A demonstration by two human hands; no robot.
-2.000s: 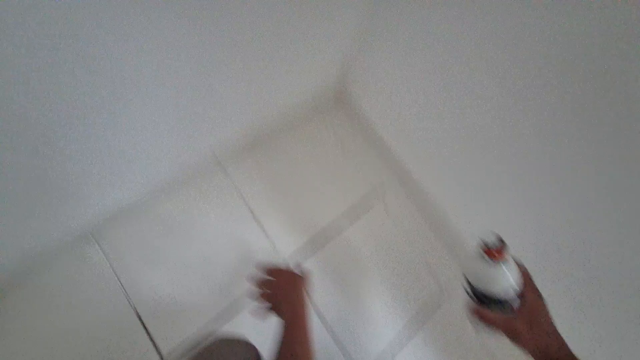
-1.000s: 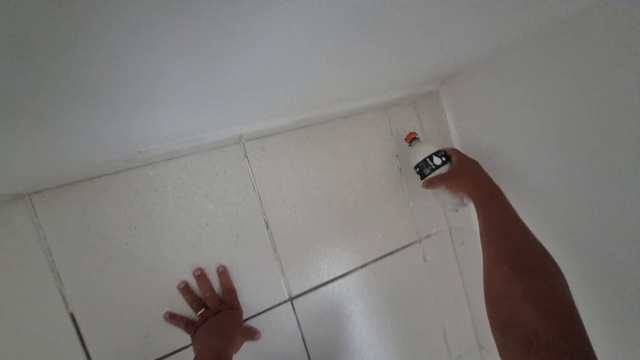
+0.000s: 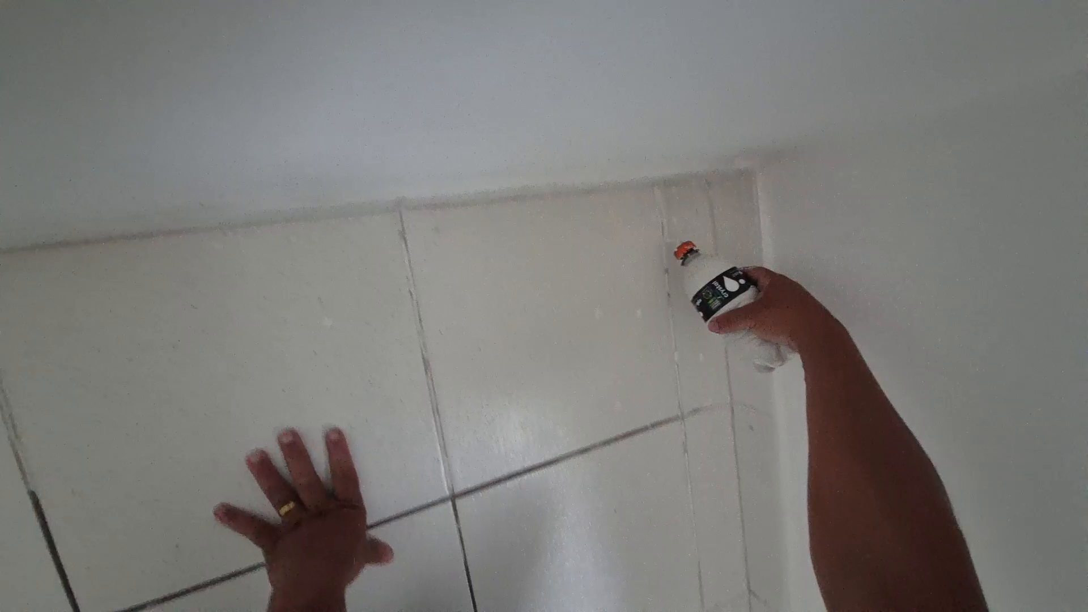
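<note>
My right hand (image 3: 778,310) is closed around a plastic bottle (image 3: 710,276) with an orange cap and a black label, its capped end tilted up and left. The bottle is over the narrow tile strip near the corner; its contents look white. At the lower left, my left hand (image 3: 314,527) lies palm down with fingers spread on the pale floor tiles (image 3: 212,365), holding nothing. A gold-coloured ring is on one of its fingers.
A white wall (image 3: 382,93) runs along the far edge of the tiles, and another wall (image 3: 952,229) stands at the right. They meet at a corner beyond the bottle. Joints between tiles (image 3: 561,459) are partly dark, partly pale.
Two seconds ago both hands were blurred and my right hand held the bottle more upright. My left hand has spread out on the tiles. The view has turned strongly.
</note>
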